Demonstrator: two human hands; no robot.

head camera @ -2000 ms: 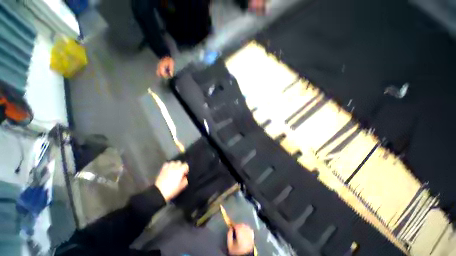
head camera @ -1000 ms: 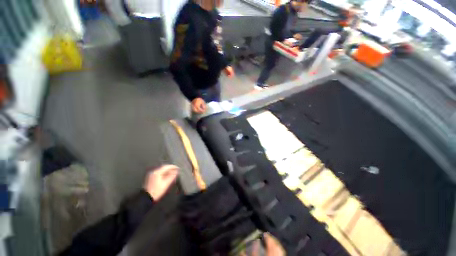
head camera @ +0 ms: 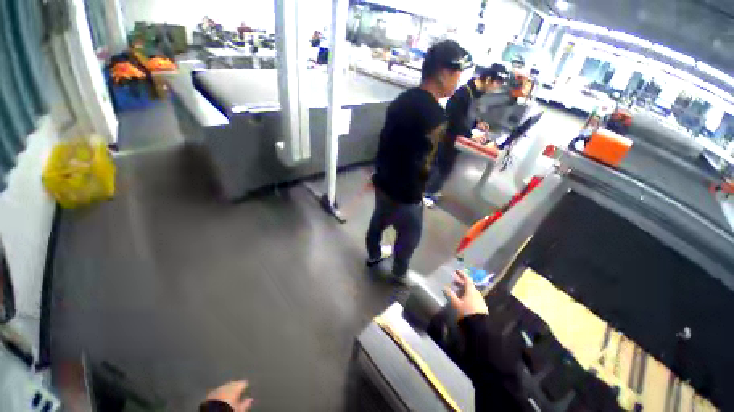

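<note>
My right hand (head camera: 467, 296) reaches over the near corner of the cutting table, fingers spread and empty, beside a blue tape patch (head camera: 478, 276). My left hand (head camera: 229, 394) is at the bottom edge, over the floor, partly cut off; its fingers are apart and nothing shows in it. Black fabric waste (head camera: 555, 366) with slots lies along the table's front, partly hidden by my right sleeve. Tan underlay paper (head camera: 591, 318) is exposed behind it, then a large black lay (head camera: 644, 265). A long yellow-tan strip (head camera: 414, 358) lies on the grey ledge (head camera: 386, 362).
One person (head camera: 410, 149) in black stands beyond the table corner, facing right. Another person (head camera: 460, 109) stands behind at a red-edged console (head camera: 476, 147). A white post (head camera: 332, 121), a large grey table (head camera: 249, 145) and a yellow bag (head camera: 78, 173) stand further left. An orange box (head camera: 606, 147) sits on the machine.
The view has swung up and left. My right hand has moved from the black pieces to the table corner. My left hand is lower in view. The nearby person has stepped back and turned away.
</note>
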